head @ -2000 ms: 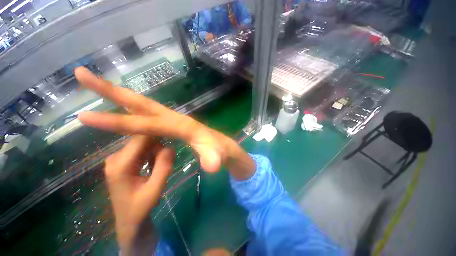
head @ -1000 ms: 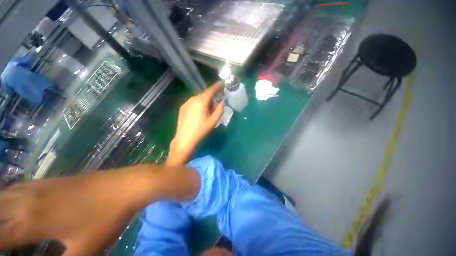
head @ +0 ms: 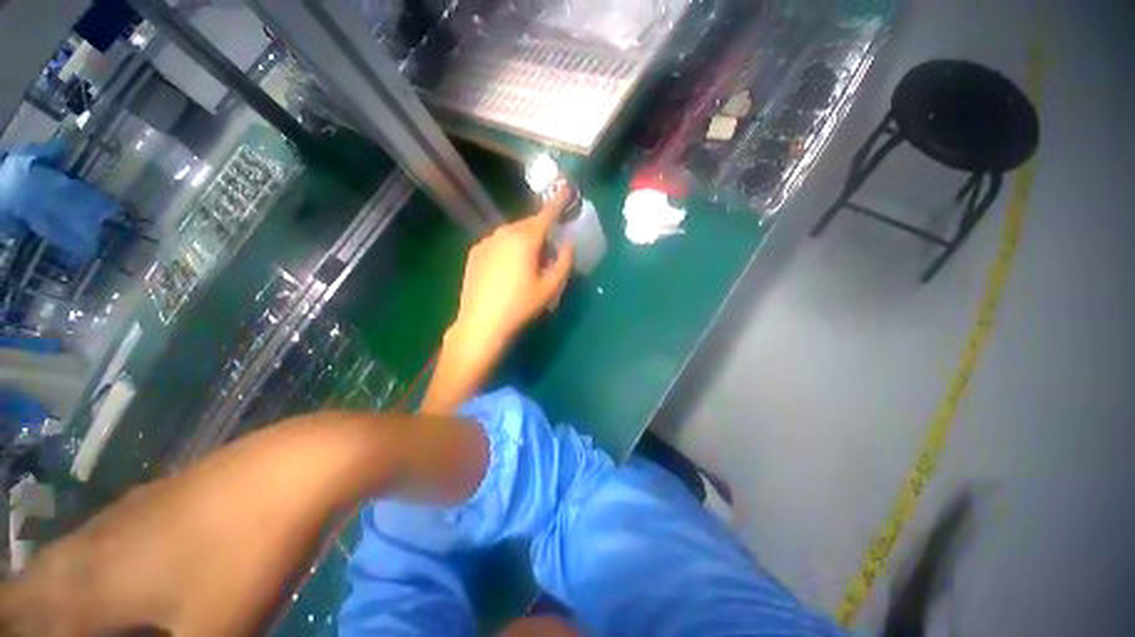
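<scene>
A whitish bottle [head: 583, 237] with a metallic top stands on the green mat [head: 635, 330]. My left hand [head: 504, 274] reaches up to it from below. Its index finger is at the bottle's top and its thumb lies along the near left side. I cannot tell whether it grips the bottle or a wipe. A crumpled white wipe [head: 653, 217] lies right of the bottle. Another small white lump [head: 541, 172] shows behind the fingertips. My right hand [head: 162, 554] crosses over my left forearm to the lower left, blurred, its fingers cut off by the edge.
A pale slotted tray [head: 541, 93] lies beyond the bottle, with clear plastic trays [head: 803, 125] to its right. A grey post [head: 386, 112] rises left of the bottle. Metal rails [head: 286, 311] run left. A black stool [head: 965, 116] stands on the grey floor beside a yellow line.
Since two seconds ago, the view has swung and my hands have parted; my left went to the bottle, my right to the lower left. In the last second, a wipe under my left hand became hidden.
</scene>
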